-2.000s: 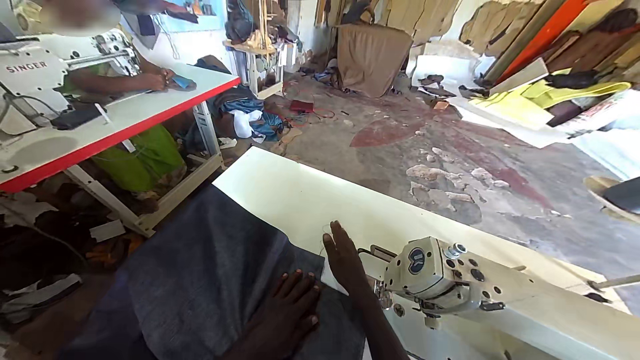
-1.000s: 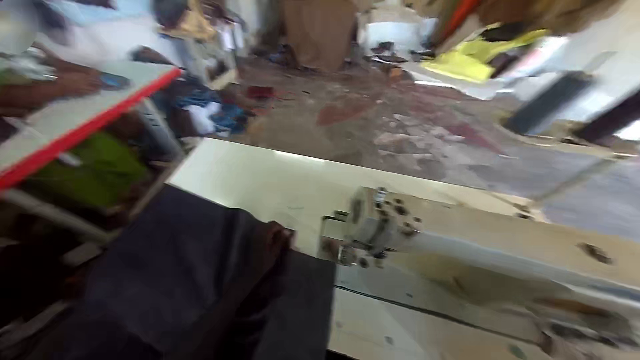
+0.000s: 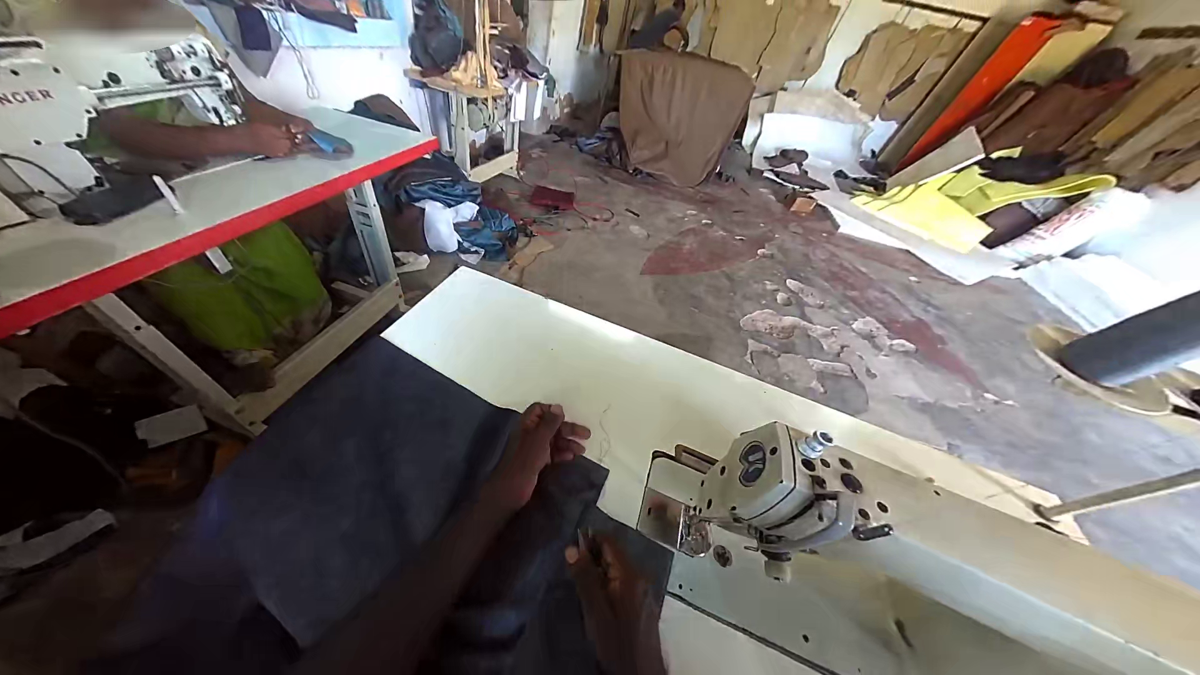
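Dark blue-grey fabric [image 3: 347, 478] spreads over the left part of the white sewing table [image 3: 581, 356] and hangs toward me. My left hand [image 3: 539, 450] is on the fabric's upper edge, fingers curled; whether it pinches cloth is unclear. Lower and to the right, my right hand [image 3: 609, 581] holds a small pointed dark tool [image 3: 583, 544], too small to name, over the cloth near its right edge. The sewing machine's head [image 3: 778, 483] stands to the right of both hands. Its presser foot [image 3: 696, 532] is near the fabric's corner but apart from it. Loose thread [image 3: 605, 431] lies on the tabletop.
At the left, a person's hands [image 3: 281, 139] work at another sewing machine [image 3: 141, 89] on a red-edged table [image 3: 366, 169]. Cloth piles [image 3: 450, 220] lie beyond it. A brown cloth [image 3: 684, 112] drapes over something at the back. A dark roll [image 3: 1139, 342] is at the right.
Two seconds ago both hands lay flat with fingers spread, the right one beside the machine head. Now both are curled over the fabric, and the right one holds a small tool.
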